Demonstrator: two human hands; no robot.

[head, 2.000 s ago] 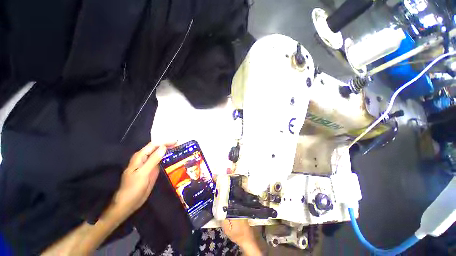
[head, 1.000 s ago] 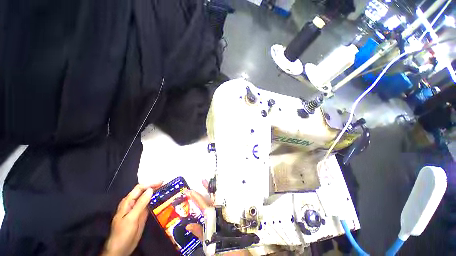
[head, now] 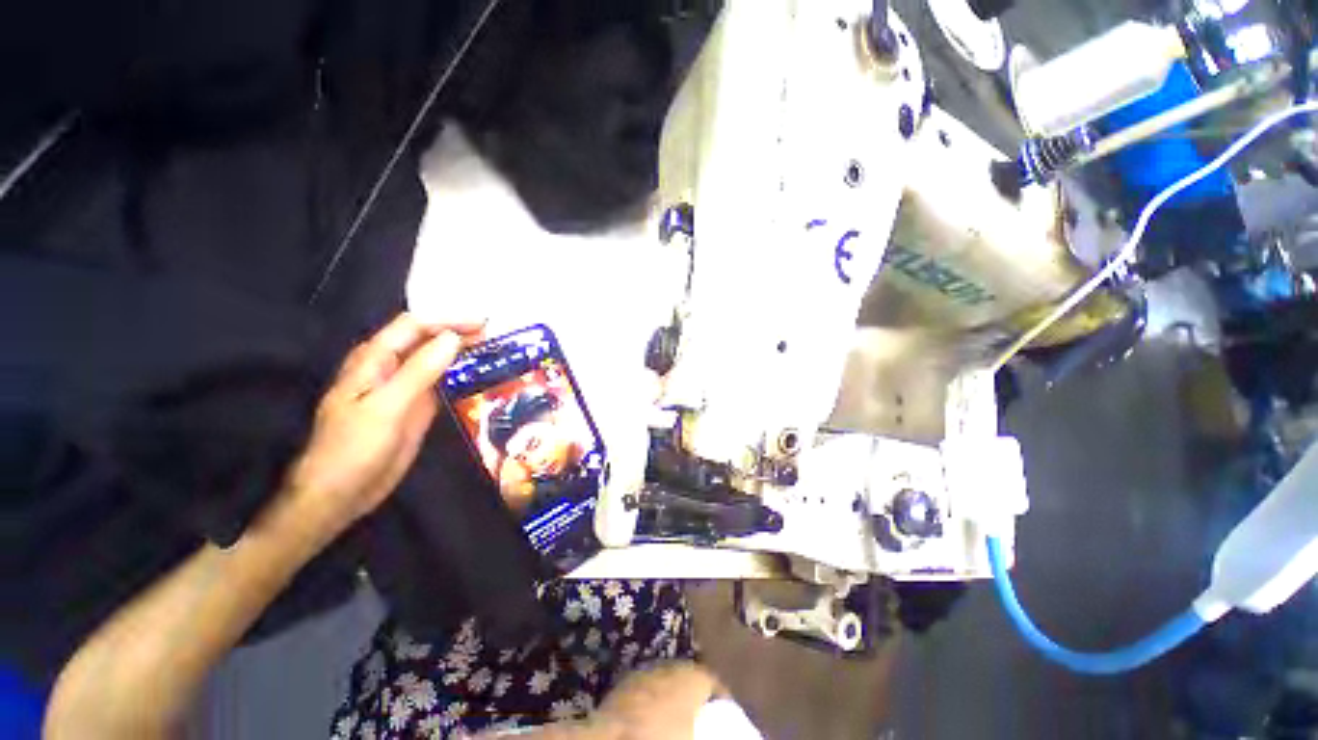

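Note:
A smartphone [head: 528, 441] with a lit, colourful screen lies tilted against the front left of the cream sewing machine [head: 773, 246]. My left hand [head: 369, 412] holds the phone by its upper left edge, fingertips at its top corner. My right hand [head: 658, 706] is low at the bottom edge, blurred and partly cut off, over the floral cloth on my lap; its fingers are unclear. Black cloth [head: 188, 318] spreads over the left side and under my left forearm, with a thin pale thread on it. The presser foot area [head: 701, 499] is right of the phone.
A white lamp head [head: 1272, 542] with a blue neck [head: 1077, 662] stands at the right. A white thread cone [head: 1099, 84] and a rod are at the upper right. Floral cloth [head: 434, 672] covers my lap. A lever linkage [head: 802, 622] hangs below the machine arm.
My right hand has left the phone screen and moved down to my lap. The screen picture has changed. My left hand keeps hold of the phone. The camera view has shifted.

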